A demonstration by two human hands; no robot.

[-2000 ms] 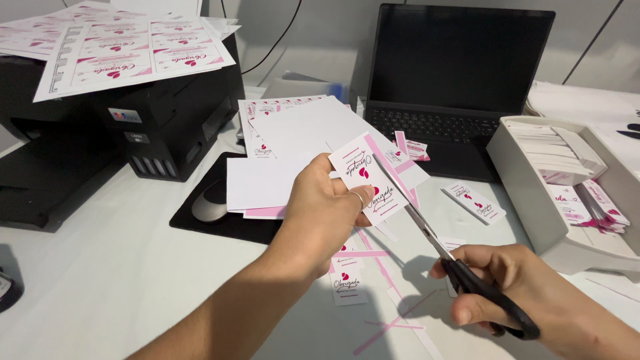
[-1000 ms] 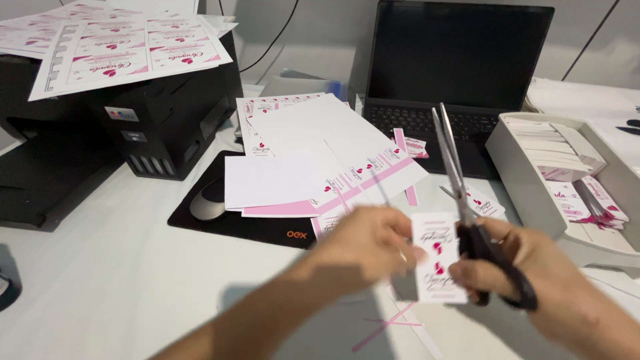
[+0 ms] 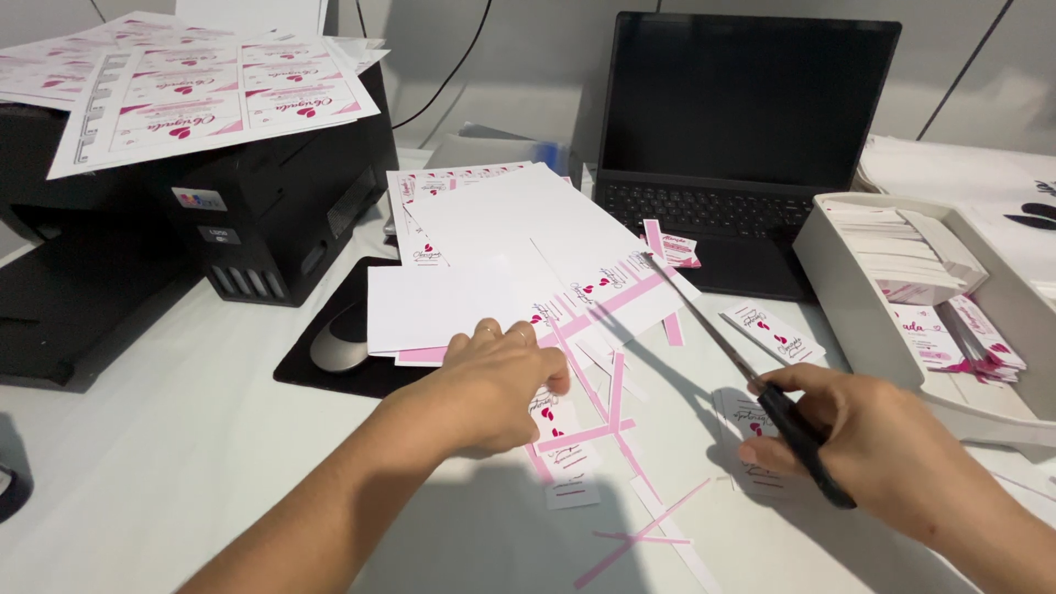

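Observation:
My right hand (image 3: 850,429) holds black-handled scissors (image 3: 767,388), their blades pointing up and left over the table. Below those fingers lie small printed cards (image 3: 755,417), partly covered by the hand. My left hand (image 3: 503,388) reaches down at the lower edge of the printed paper sheets (image 3: 520,223); its fingertips are hidden, so whether it grips anything does not show. Printed card pieces (image 3: 569,470) lie just below it, with thin pink and white paper offcuts (image 3: 648,495) to their right. Another cut card (image 3: 771,330) rests near the laptop.
An open laptop (image 3: 742,107) stands at the back. On the right is a pale box (image 3: 874,330) of stacked cards. A black printer (image 3: 289,190) bearing printed sheets (image 3: 239,99) stands at the left, near a computer mouse (image 3: 340,351) on a black pad (image 3: 305,375).
The white card that was between both hands one second ago is no longer held up. My left hand has moved left to the sheets. My right hand still holds the scissors, now tilted further left.

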